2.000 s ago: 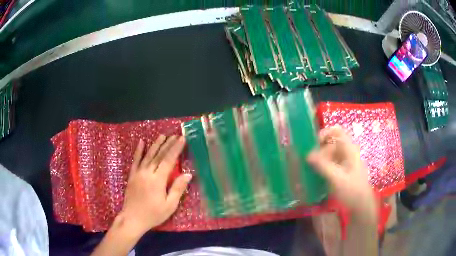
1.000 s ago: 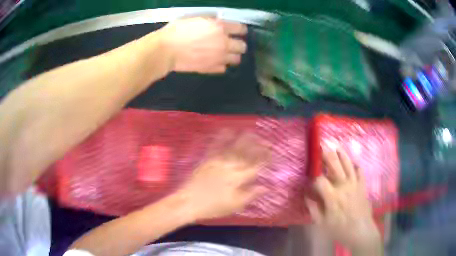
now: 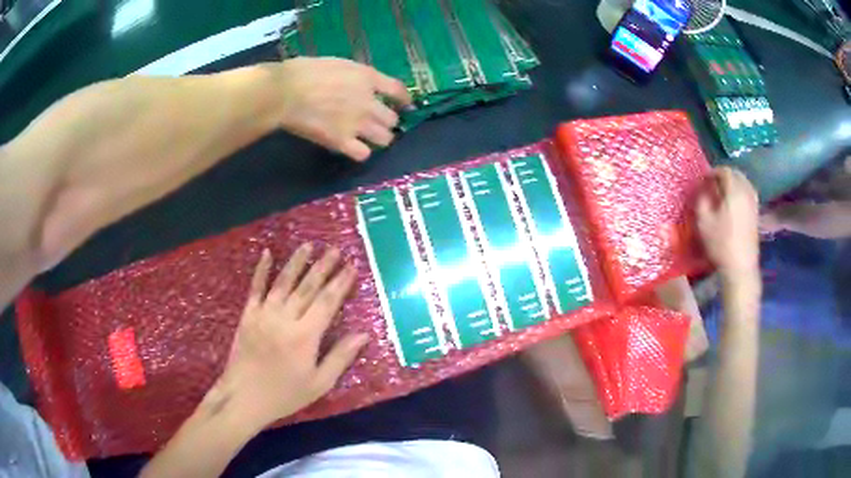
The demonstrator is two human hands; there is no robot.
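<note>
A green PCB panel (image 3: 474,257) with pale gaps lies flat on a long strip of red bubble wrap (image 3: 201,308). My left hand (image 3: 297,334) rests palm down on the wrap, left of the panel, with fingers apart. A thick red wrapped bundle (image 3: 634,196) lies at the strip's right end. My right hand (image 3: 730,219) is at the bundle's right edge with curled fingers; whether it grips the edge is hidden.
Another person's hand (image 3: 343,105) reaches from the left to the stack of PCB panels (image 3: 439,47). A phone (image 3: 650,35), a fan and more boards (image 3: 732,93) stand right. Red wrap (image 3: 644,359) lies over a carton below.
The panel now lies on the wrap, bare there one second ago. My right hand has moved from the bundle's left part to its right edge. The view has shifted and turned.
</note>
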